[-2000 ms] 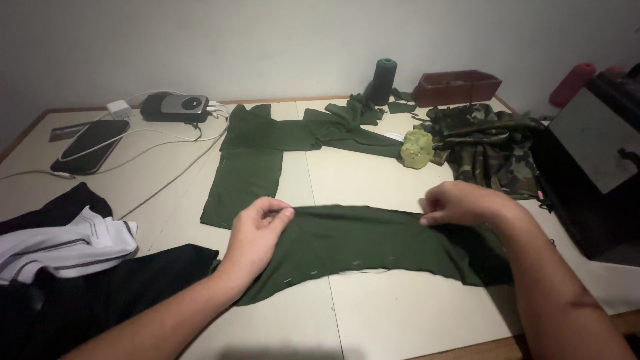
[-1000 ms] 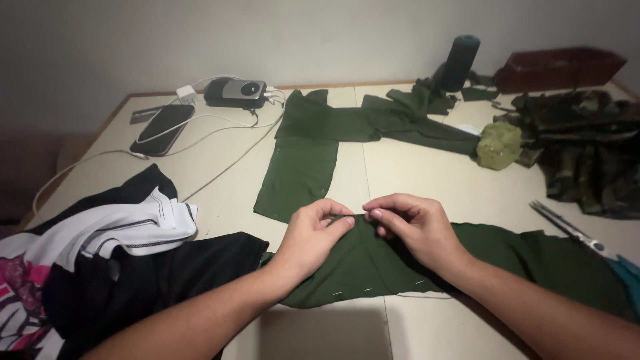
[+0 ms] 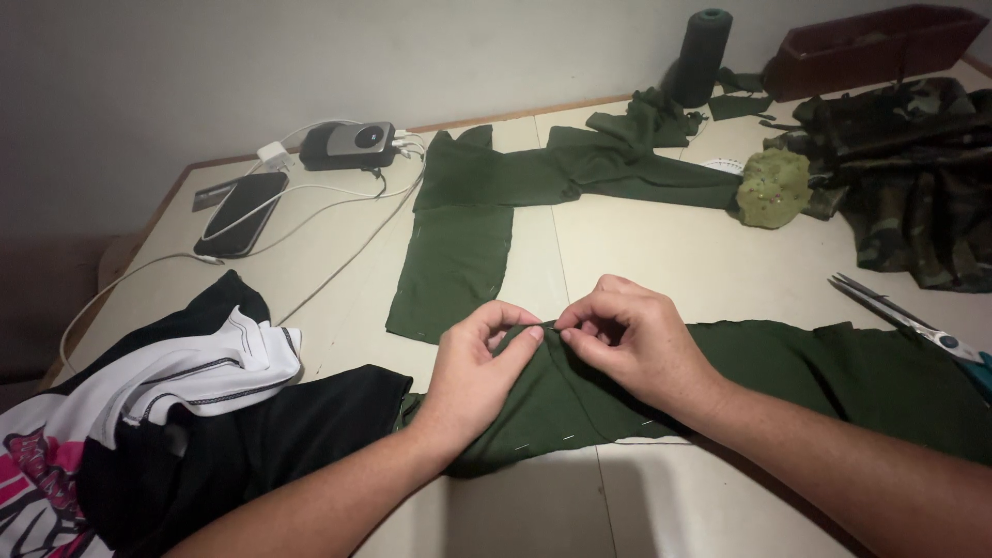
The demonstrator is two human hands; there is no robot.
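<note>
A long piece of dark green fabric (image 3: 744,372) lies across the table's front, with several pins along its lower edge. My left hand (image 3: 484,364) pinches its upper edge between thumb and fingers. Close beside it, my right hand (image 3: 635,341) holds a thin sewing needle or pin (image 3: 552,325) at that same edge; which of the two cannot be told. A dark thread runs down over the fabric below the fingertips. Behind the hands lies another green fabric piece (image 3: 496,178), also pinned. A greenish pincushion (image 3: 773,190) with pins stands at its right end.
Scissors (image 3: 903,318) lie at right, near camouflage fabric (image 3: 914,178). Behind are a thread cone (image 3: 701,58) and a dark red box (image 3: 876,46). At left are a phone (image 3: 242,213), a power bank (image 3: 347,146) with cables, and a black and white garment (image 3: 209,372).
My hands, wide apart on the fabric's edge two seconds ago, have come together at one spot on it. The view has shifted to the right.
</note>
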